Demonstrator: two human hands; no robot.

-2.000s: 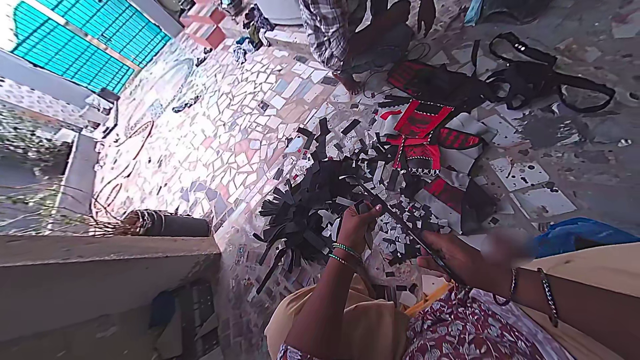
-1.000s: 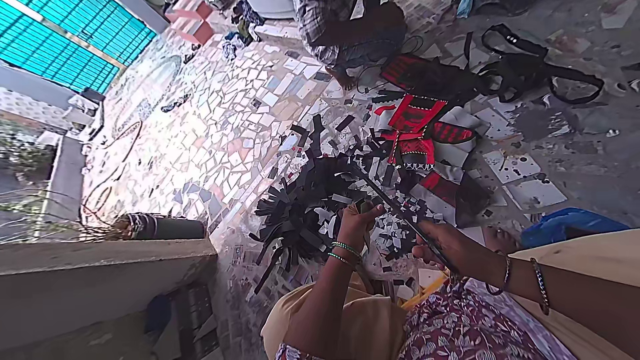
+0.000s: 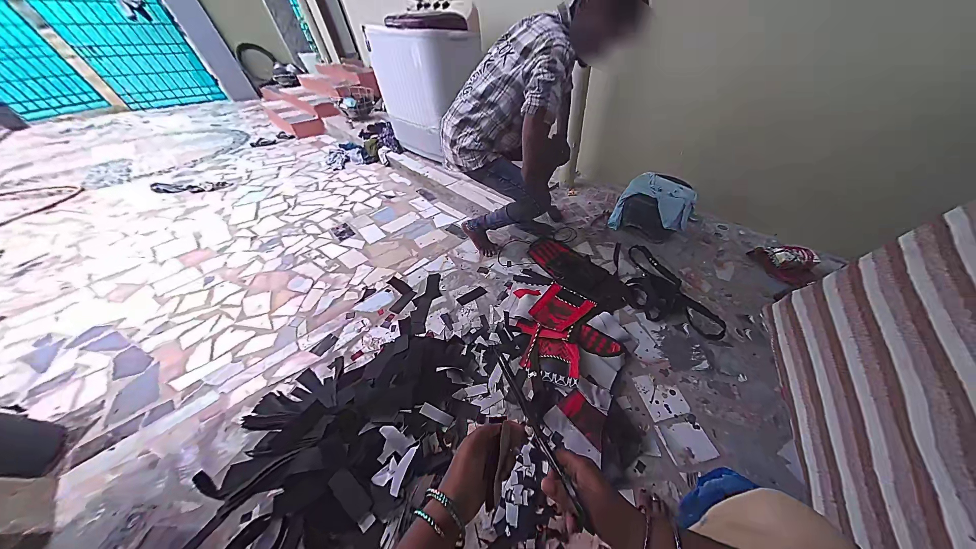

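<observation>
Near the bottom middle, my left hand (image 3: 484,457) grips a narrow dark strip (image 3: 497,469) that stands up between thumb and fingers. Close on its right, my right hand (image 3: 583,488) is closed on a long, thin, dark tool (image 3: 534,419), which slants up and left past the strip; its exact kind cannot be told. Left of the hands lies a heap of black strips (image 3: 366,404). Small cut white and dark pieces (image 3: 518,488) are scattered below and around the hands. Red and black patterned fabric pieces (image 3: 560,313) lie beyond my right hand.
A person in a checked shirt (image 3: 507,91) crouches beside a white washing machine (image 3: 423,84). Black straps (image 3: 671,293) lie on the floor, with a light blue cloth over a dark object (image 3: 656,202) behind. Striped fabric (image 3: 892,351) rises at the right; blue fabric (image 3: 713,492) lies near my leg.
The view has tilted up and turned, bringing the washing machine, the wall and more of the person into sight. My hands still hold the strip and the long tool.
</observation>
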